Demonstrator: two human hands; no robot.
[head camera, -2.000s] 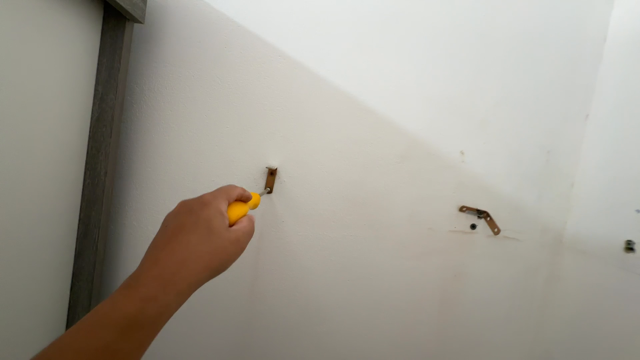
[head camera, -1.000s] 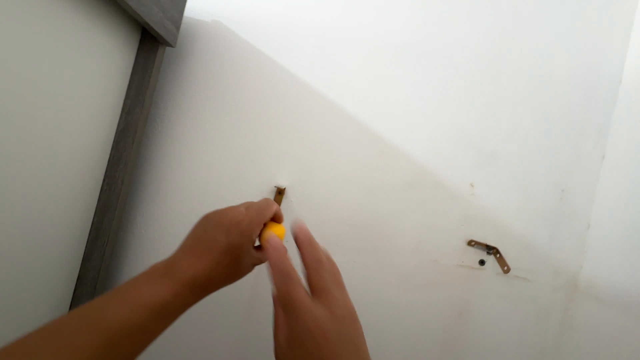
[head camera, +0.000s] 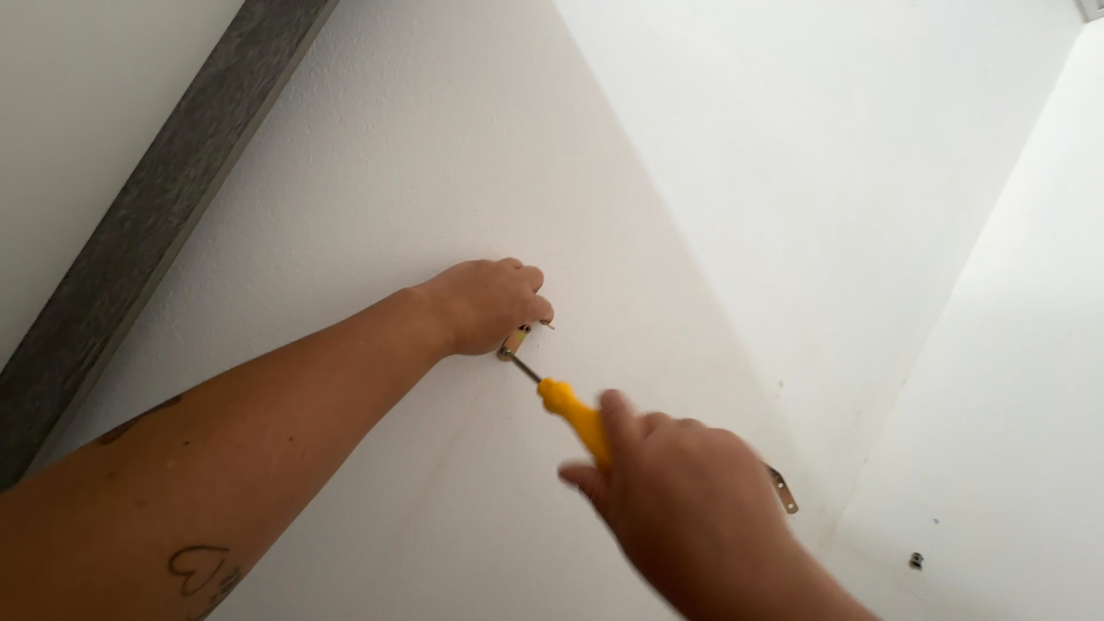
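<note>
My right hand (head camera: 690, 483) grips the yellow handle of a screwdriver (head camera: 573, 418). The screwdriver's metal tip meets a screw at the lower end of a small metal bracket (head camera: 516, 340) on the white wall. My left hand (head camera: 492, 302) rests against the wall at that bracket, its fingers curled over the bracket's upper end. The fingers and palm hide part of the bracket, so whether they pinch it cannot be told.
A second metal bracket (head camera: 783, 492) shows on the wall, partly behind my right hand. A small dark fitting (head camera: 916, 561) sits on the adjoining wall at lower right. A dark grey wood-look edge (head camera: 155, 198) runs diagonally at the left.
The screwdriver has passed from my left hand to my right hand. My left hand now lies at the bracket's upper end. The view has tilted and come closer.
</note>
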